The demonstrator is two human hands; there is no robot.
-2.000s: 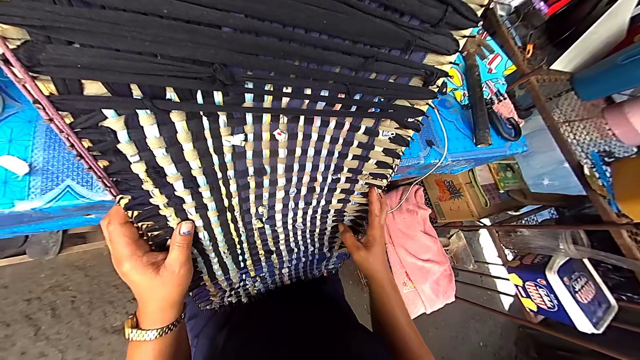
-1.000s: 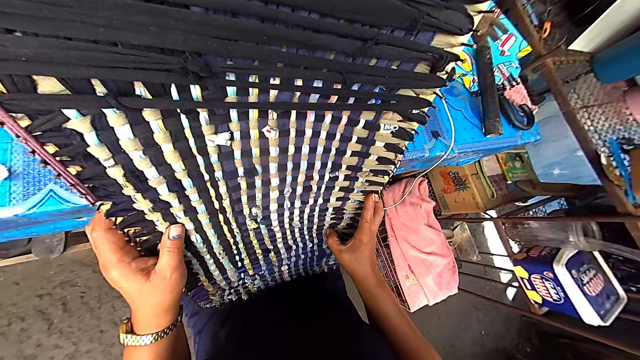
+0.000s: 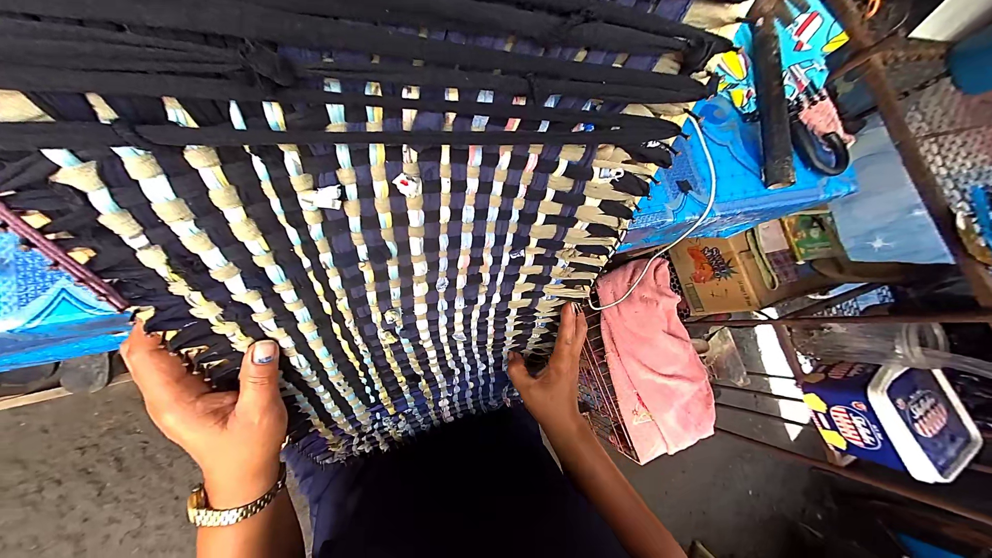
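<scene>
A woven mat of fabric strips (image 3: 418,256), black, tan and multicoloured, fills the middle of the view and slopes down to my lap. Long black cloth strips (image 3: 372,46) cross its upper part. My left hand (image 3: 213,395), with a gold-toned watch (image 3: 232,508) on the wrist, grips the mat's left edge, thumb on top and fingers partly hidden. At the right edge, my right hand (image 3: 552,376) holds the mat between thumb and fingers. A dark reddish rod (image 3: 62,256) runs along the left edge above my left hand.
Blue patterned covering (image 3: 697,194) lies under the mat, with a dark bar (image 3: 769,101) and black-handled scissors (image 3: 825,151) at the right. A white cord (image 3: 709,186) hangs near a pink towel (image 3: 655,356) on a wire rack. Farther right are a cardboard box (image 3: 709,271) and a plastic tub (image 3: 922,418).
Both hands keep their hold on the mat's two edges. Nothing else has plainly changed apart from a slight shift of the view.
</scene>
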